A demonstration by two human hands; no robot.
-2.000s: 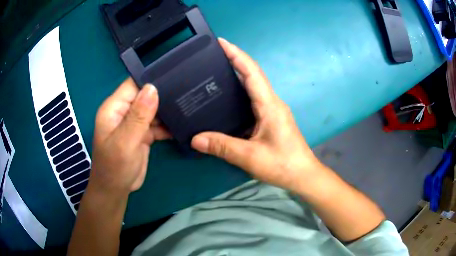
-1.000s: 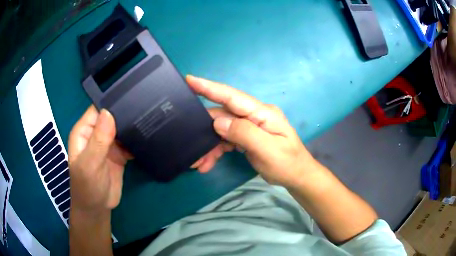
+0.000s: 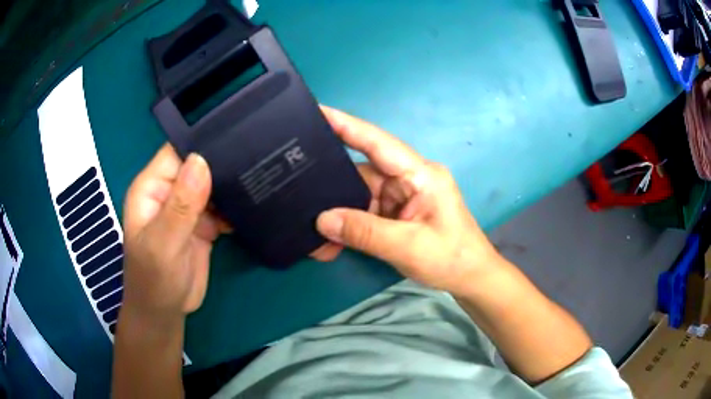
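Observation:
A black folding stand [image 3: 265,167] is held tilted above the green mat, its base plate facing me with pale print [image 3: 273,171] in the middle. A rectangular opening [image 3: 220,84] lies near the hinge, and the upper panel [image 3: 183,51] points to the upper left. A dark strip lies across the plate beside the opening. My left hand [image 3: 173,226] grips the left edge, thumb on the face. My right hand [image 3: 421,222] holds the lower right corner, thumb on the face, some fingers behind. A liner sheet [image 3: 66,144] with several black strips lies at left, partly behind my left hand.
A second black stand [image 3: 598,58] lies on the mat [image 3: 460,86] at upper right. A blue tray [image 3: 672,66] is at the right edge. A red bin [image 3: 631,175], a blue object [image 3: 680,284] and a cardboard box [image 3: 670,362] are below. A white strip [image 3: 43,351] lies at lower left.
Compared with one second ago, the stand and both hands have shifted right in view. My right thumb has moved onto the plate's face near its lower corner.

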